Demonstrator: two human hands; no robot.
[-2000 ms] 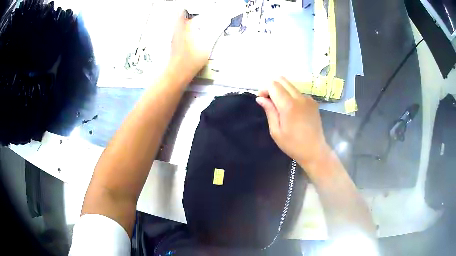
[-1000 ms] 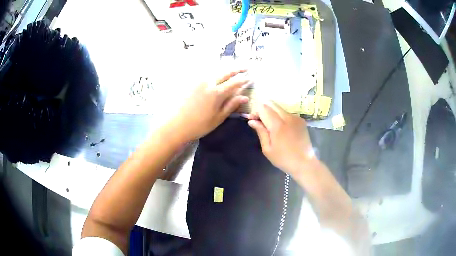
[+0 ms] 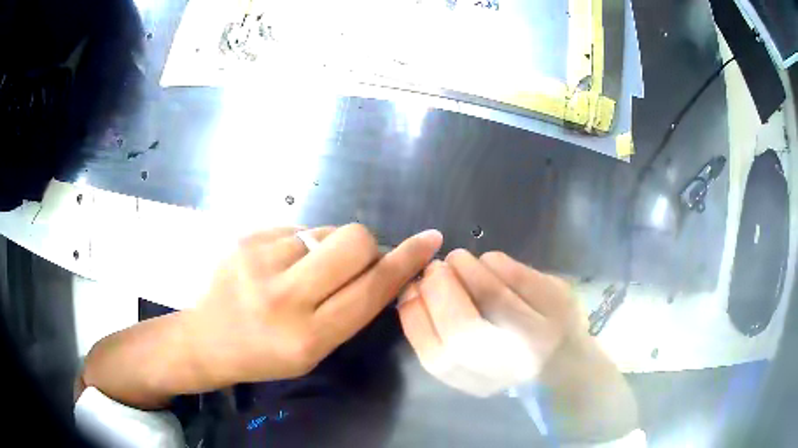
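My left hand (image 3: 306, 302) and my right hand (image 3: 486, 319) are close together at the table's near edge, fingertips almost touching. Both hands pinch toward a tiny dark bit between the fingertips, too small to name. A dark mass (image 3: 350, 394) lies below the hands, over the lap; where the panel ends and dark clothing begins cannot be told. The cream label and the panel's zipper line do not show clearly. My left hand has a light band on one finger.
The grey metal table plate (image 3: 516, 197) lies ahead. A yellow-taped template (image 3: 586, 109) is at the far side. A fluffy black mass (image 3: 66, 96) is at left. Small dark snips (image 3: 702, 184), a black cord (image 3: 669, 140) and a dark oval panel (image 3: 759, 245) are at right.
Both hands have come back from the template toward the near edge. The black panel that lay below them on the table has dropped toward the lap. Another small metallic piece now shows beside my right hand.
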